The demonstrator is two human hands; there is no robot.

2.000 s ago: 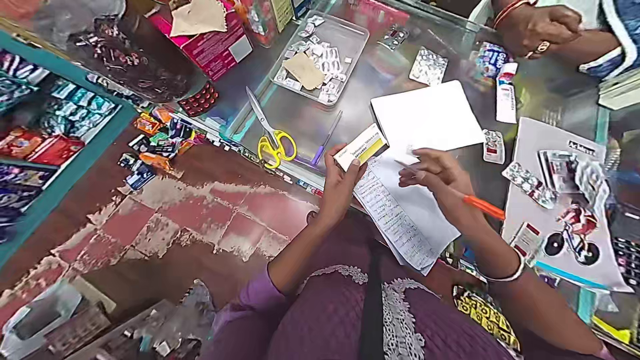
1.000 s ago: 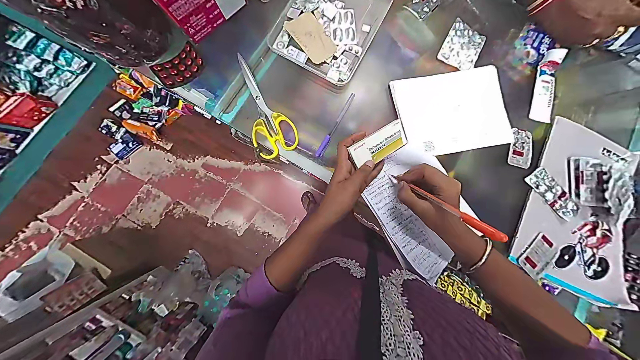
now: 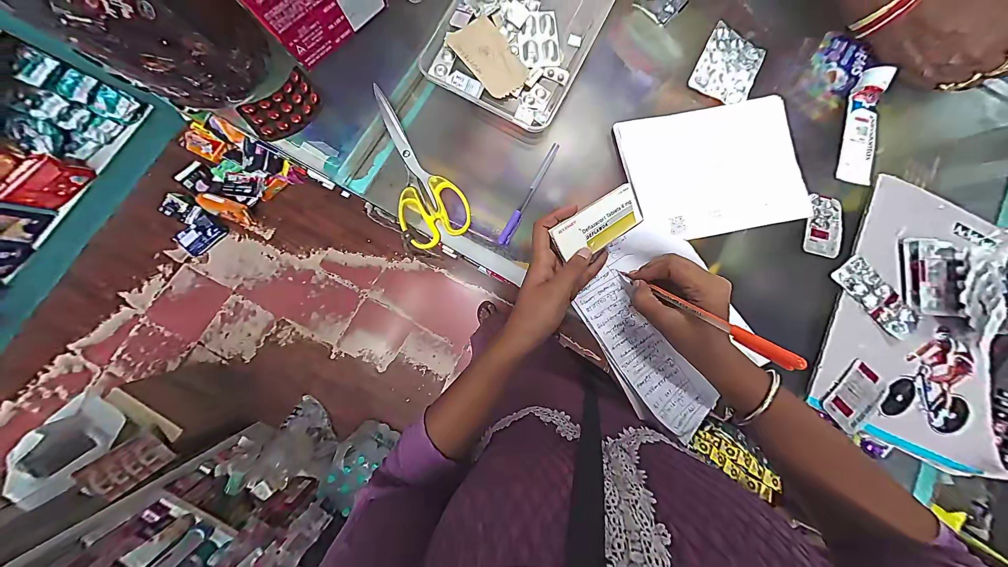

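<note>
My left hand (image 3: 555,276) grips a small white and yellow medicine carton (image 3: 597,224), tilted with its printed face up, over the top of a handwritten notepad (image 3: 650,358). My right hand (image 3: 685,303) holds an orange pen (image 3: 748,340), its tip at the upper part of the written page. A white sheet or flat card (image 3: 713,169) lies just beyond the carton. Left of the carton are a purple capped pen (image 3: 528,197) and scissors with yellow handles (image 3: 433,209), blades spread slightly, on the glass counter.
A clear tray (image 3: 524,122) of cut blister pieces stands at the back. Blister packs (image 3: 726,63), a tube (image 3: 858,142) and a printed sheet with a cyclist (image 3: 890,213) lie rightward. Another person's arm (image 3: 929,39) shows at top right. A large jar (image 3: 169,55) stands at upper left.
My right hand has brought the pen down onto the notepad page, where it was raised beside it two seconds ago. The carton stays in my left hand. The view has come closer.
</note>
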